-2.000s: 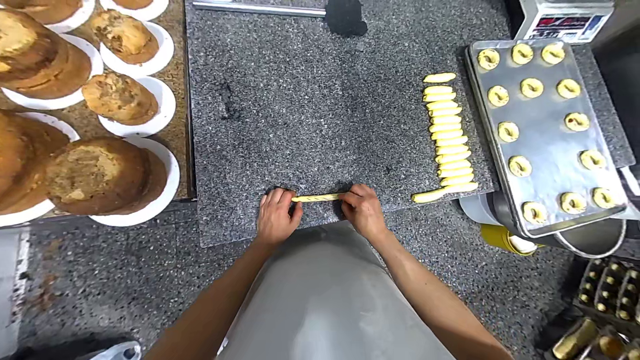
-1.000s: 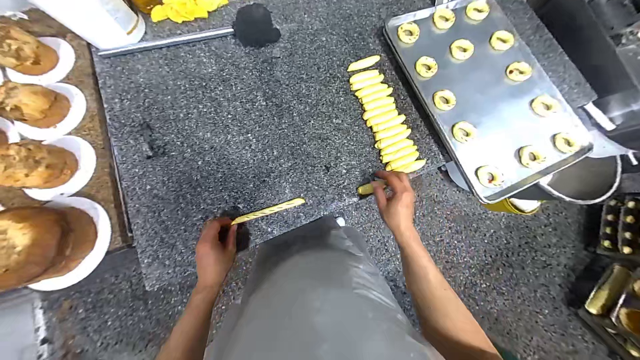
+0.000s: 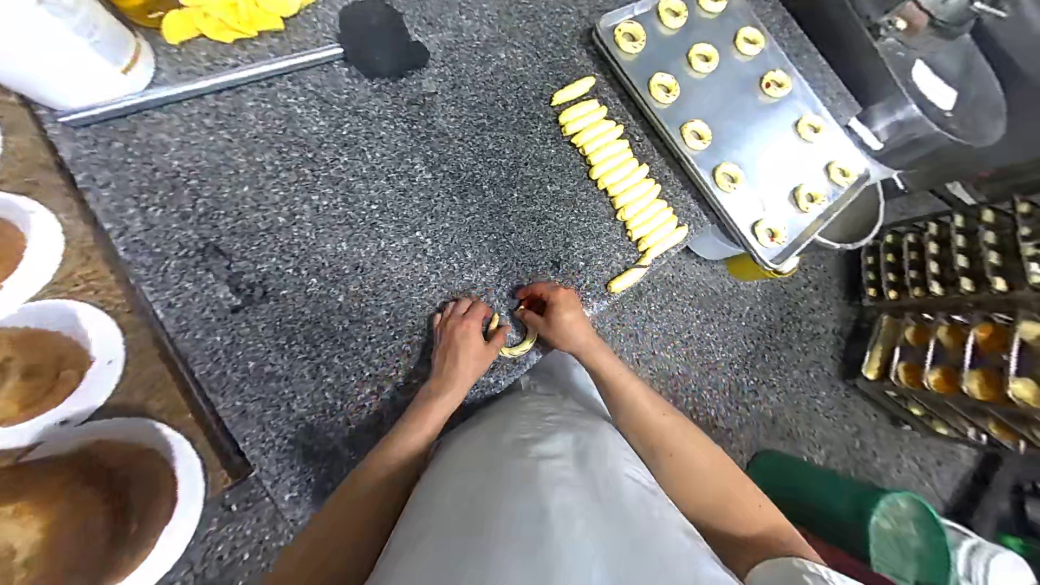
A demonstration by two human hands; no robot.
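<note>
A dough strip [image 3: 518, 349] lies bent into a U at the front edge of the speckled stone counter [image 3: 366, 203]. My left hand [image 3: 467, 337] rests flat beside its left end, thumb touching the dough. My right hand [image 3: 555, 315] pinches the other end between thumb and fingers. To the right, a slanting row of short dough pieces [image 3: 621, 175] lies side by side, with one dough piece [image 3: 627, 279] at the row's near end. Beyond the row, a metal baking tray [image 3: 743, 89] holds several dough rings [image 3: 697, 135].
Baked goods on white plates [image 3: 93, 349] stand at the left on a brown surface. A metal rod [image 3: 203, 85], a black cloth-like thing [image 3: 378, 41], a white container [image 3: 73, 49] and yellow pieces [image 3: 223, 18] are at the back. Racks [image 3: 951, 317] and a green bin [image 3: 853, 512] stand right.
The dough strip, straight in both earlier frames, is now curved. My right hand has come back from the row's near end to the strip. The view has shifted.
</note>
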